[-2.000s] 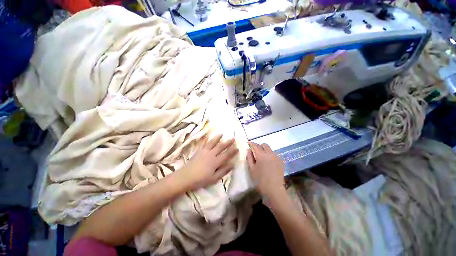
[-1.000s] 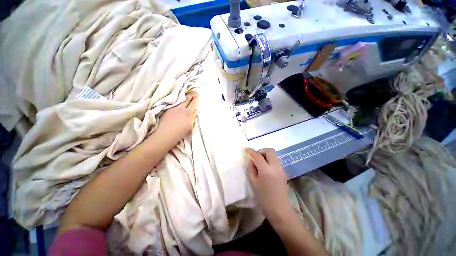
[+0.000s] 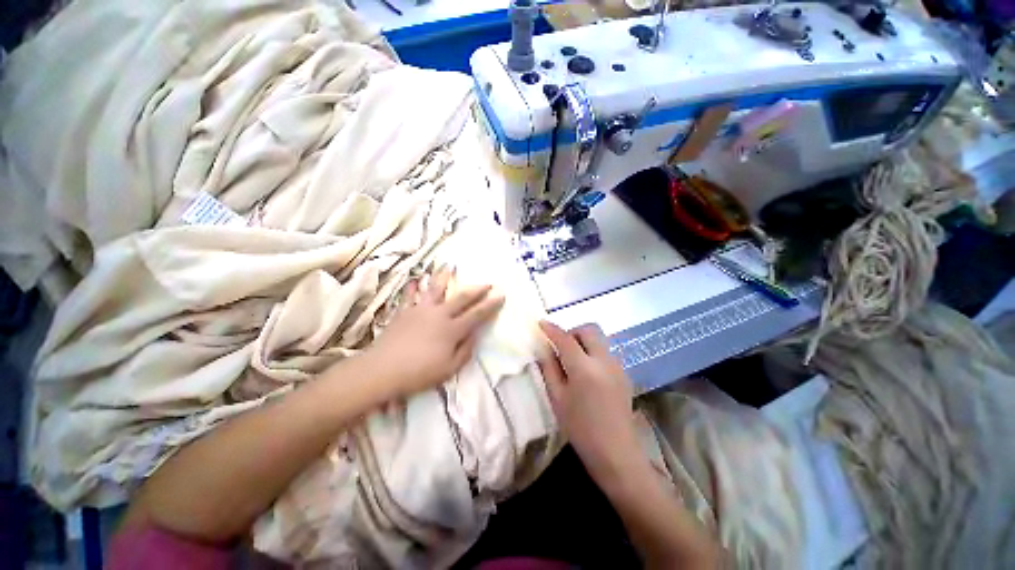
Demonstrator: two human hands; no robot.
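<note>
Cream fabric (image 3: 312,256) lies in a large heap left of the white sewing machine (image 3: 712,100) and hangs over the table's front edge. Its right edge runs under or beside the presser foot (image 3: 562,239); I cannot tell which. My left hand (image 3: 429,334) lies flat on the fabric, fingers apart, in front of the needle area. My right hand (image 3: 584,384) pinches the fabric edge between thumb and fingers at the table's front edge. A white care label (image 3: 212,212) lies on the heap.
Red and orange handled scissors (image 3: 709,206) lie on a black flat object by the machine. Thin pens or tools (image 3: 757,278) lie near the ruler-marked edge (image 3: 701,334). A cord bundle (image 3: 885,251) hangs at the right. More cloth (image 3: 924,423) is heaped below right.
My left hand has come from farther back in the heap towards me and now lies flatter. The fabric in front has bunched. My right hand has stayed nearly in place, pinching the edge.
</note>
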